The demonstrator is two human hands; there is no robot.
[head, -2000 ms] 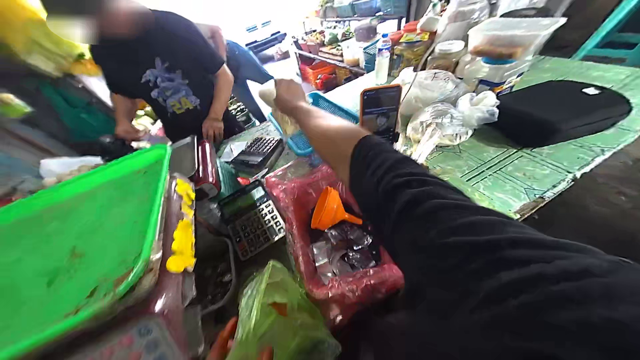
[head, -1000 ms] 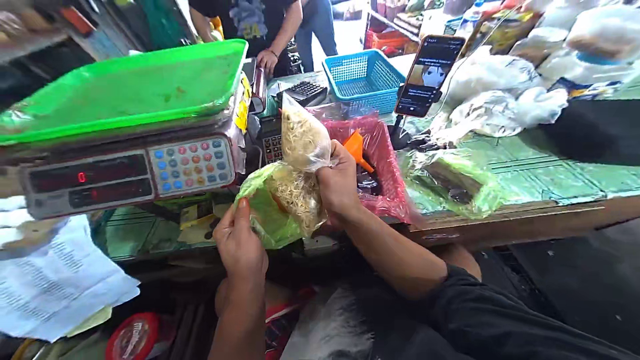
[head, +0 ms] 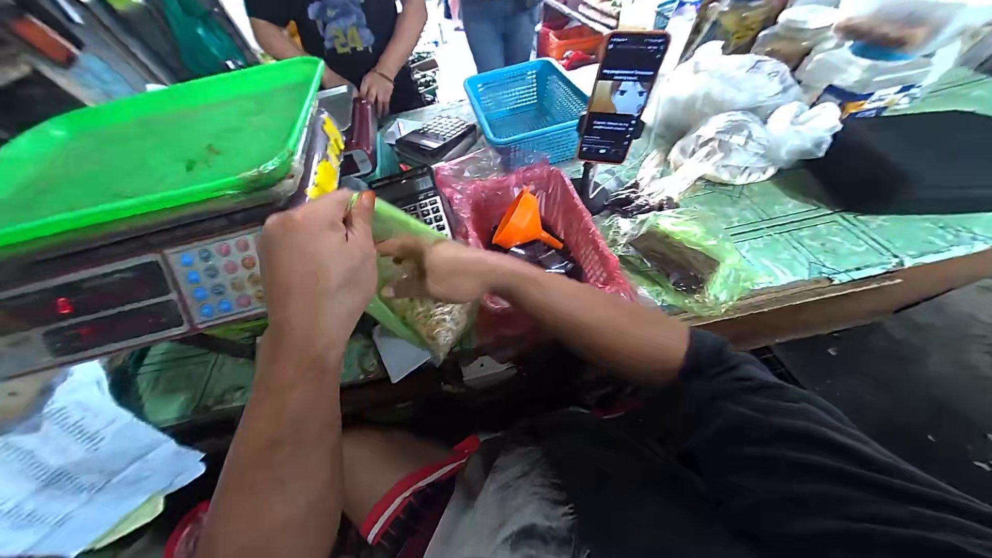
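Observation:
My left hand (head: 322, 252) grips the upper edge of a light green plastic bag (head: 399, 221), beside the keypad of a digital scale (head: 147, 291). Against the bag's open side is my right hand (head: 434, 267); its fingers are partly inside the bag and blurred, so what they hold is unclear. A clear bag of pale dried food (head: 440, 322) hangs low within the green bag, its corner pointing down. Just behind my hands lies a calculator (head: 422, 198). To the right, a pink plastic-lined basket (head: 589, 232) holds an orange funnel (head: 523, 221) and dark wrapped packets.
A green tray (head: 178, 147) tops the scale. Beyond stand a blue basket (head: 531, 105), a phone on a stand (head: 622, 97) and a second calculator (head: 436, 138). Right are knotted plastic bags (head: 728, 143) and a green-wrapped bundle (head: 682, 260). A person (head: 341, 39) stands across the counter.
My right hand has come back from the blue basket. One second ago it held the clear bag above the green bag; the clear bag is now lower, inside it. My left hand has risen.

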